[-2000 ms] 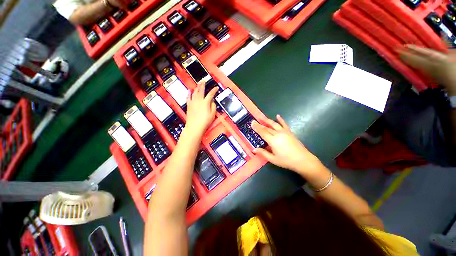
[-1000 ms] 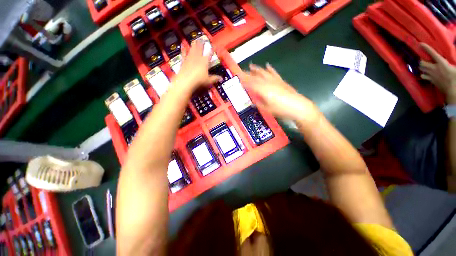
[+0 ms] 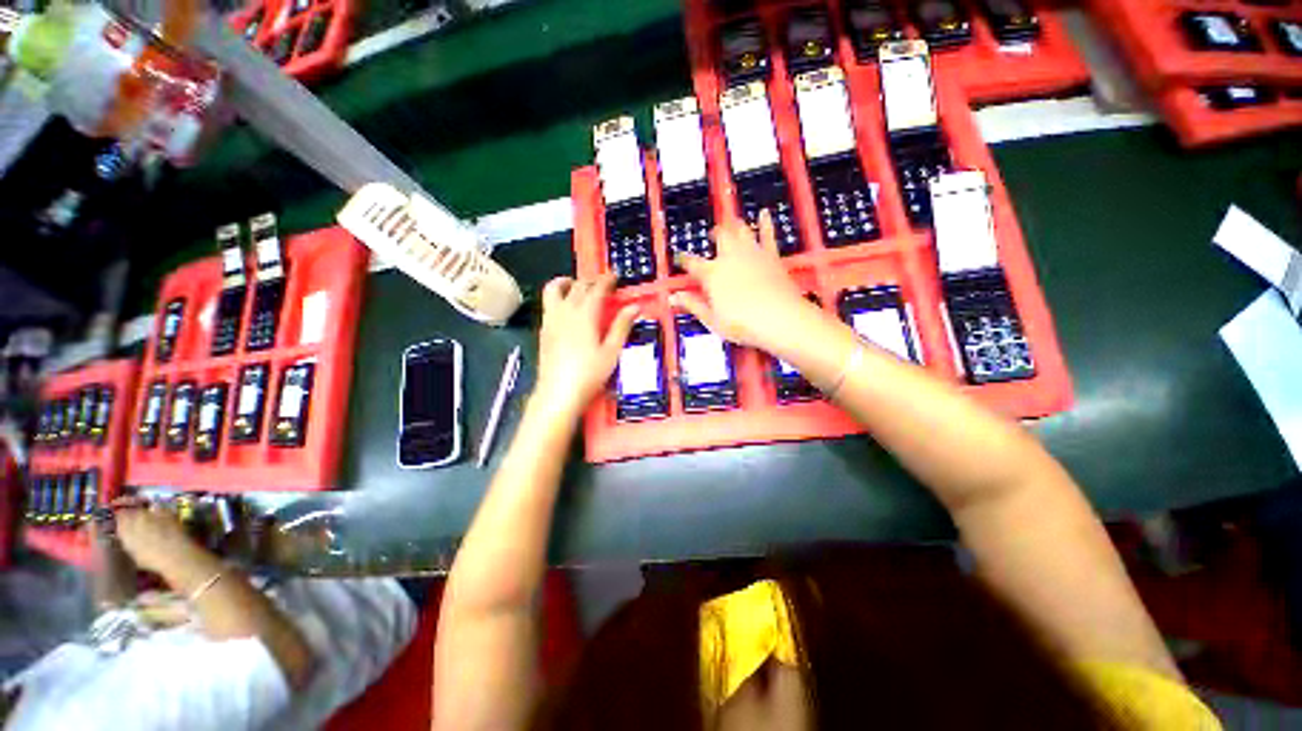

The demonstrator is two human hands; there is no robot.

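The red compartment tray [image 3: 1028, 386] lies in front of me. Its back row holds several open flip phones [image 3: 750, 129] with pale lit screens up and black keypads below. Another open flip phone [image 3: 985, 323] lies in the front right pocket. Other phones with lit screens [image 3: 707, 364] sit in the front pockets. My left hand [image 3: 583, 336] is at the tray's left edge, fingers apart, holding no phone. My right hand [image 3: 745, 286] is over the middle left of the tray, fingers spread at the keypads of the back row; it partly hides them. Whether its fingertips touch keys is unclear.
A cream fan [image 3: 429, 254], a bar-type phone [image 3: 430, 403] and a pen [image 3: 500, 407] are left of the tray. Another phone tray [image 3: 329, 400] and a person's arm [image 3: 172, 550] are further left. White paper [image 3: 1271, 357] lies at right; more trays [image 3: 985, 72] are behind.
The view has swung left. Both hands have moved to the tray's left part, from its upper middle and right side. More lit back-row phones and keypads are uncovered.
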